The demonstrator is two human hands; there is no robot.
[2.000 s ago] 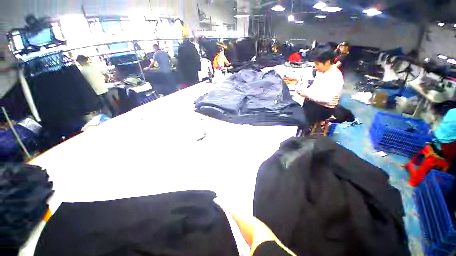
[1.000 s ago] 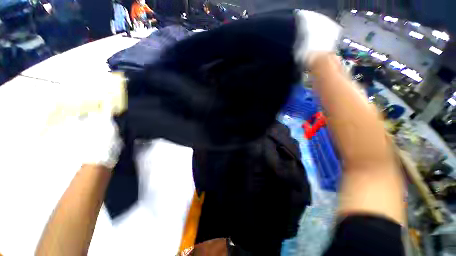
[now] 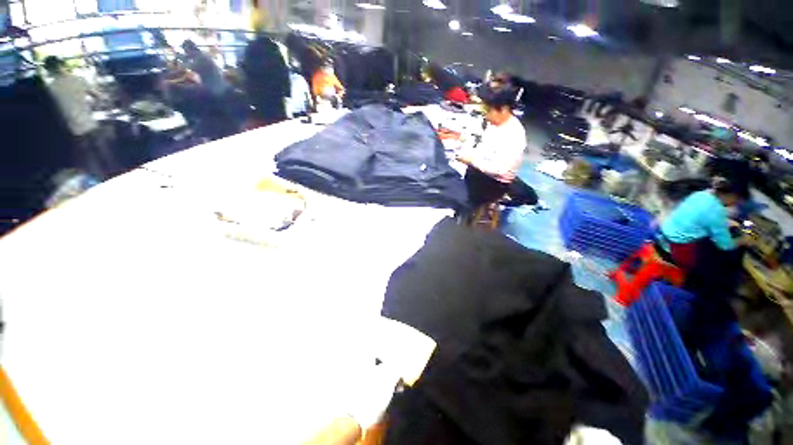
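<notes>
The black garments (image 3: 513, 322) lie heaped over the near right table edge. My left gloved hand (image 3: 369, 382) is low in the middle, washed out against the white table, with a bit of bare forearm below it. A stiff cream card (image 3: 413, 348) sticks out from this hand beside the black cloth, and the hand appears to hold it. My right gloved hand (image 3: 594, 436) shows only as a small white part at the bottom edge over the black garments; its fingers and any grip cannot be made out.
A navy garment stack (image 3: 374, 156) lies on the far part of the white table (image 3: 191, 322). A blurred pale object (image 3: 261, 209) lies left of it. A seated person (image 3: 497, 152) is beyond. Blue crates (image 3: 604, 226), a red stool (image 3: 643, 274) and a person in turquoise (image 3: 700, 222) are at right.
The black garment that both hands held up is now down on the heap at right. My right hand has dropped to the bottom edge. My left hand and card are lower, and the view has turned.
</notes>
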